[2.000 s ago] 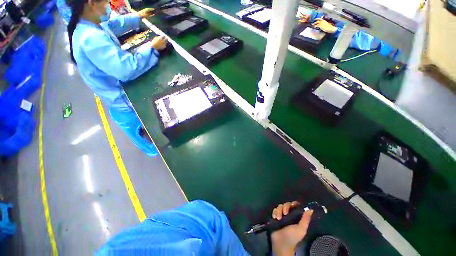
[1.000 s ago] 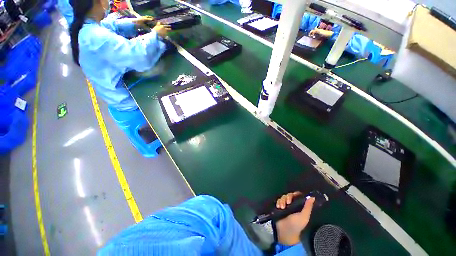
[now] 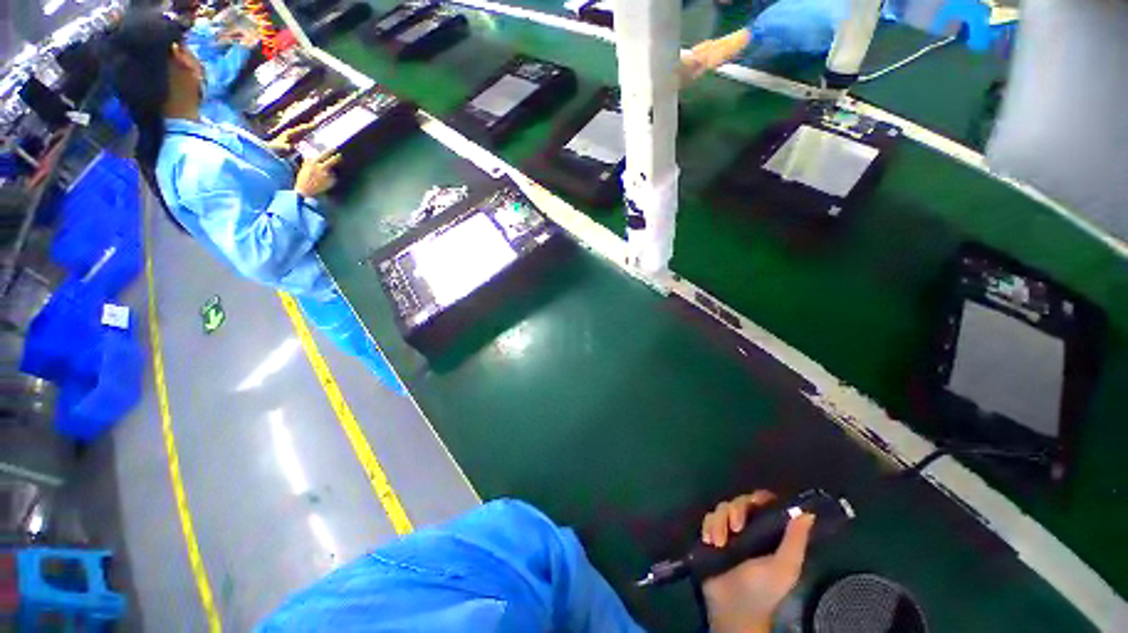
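My right hand (image 3: 757, 576) is at the lower right, fingers and thumb wrapped around a thick black electric screwdriver (image 3: 755, 540). Its thin metal tip points left, above the green bench top (image 3: 581, 433). A round dark dish with a grey mesh pattern (image 3: 870, 608) lies right of my hand, cut off by the lower edge. My left hand is not in view. A blue sleeve (image 3: 458, 575) fills the lower middle.
An open black tablet-like unit (image 3: 460, 262) lies further up the bench beside small pale parts (image 3: 427, 210). A white post (image 3: 649, 148) stands by the pale rail (image 3: 854, 427). More units (image 3: 1008, 365) lie beyond it. A person in blue (image 3: 229, 198) works at the upper left.
The view has shifted, and my right hand with the screwdriver sits slightly further right in it. The grip looks the same. The person at upper left has lowered their arms and has hands at a unit.
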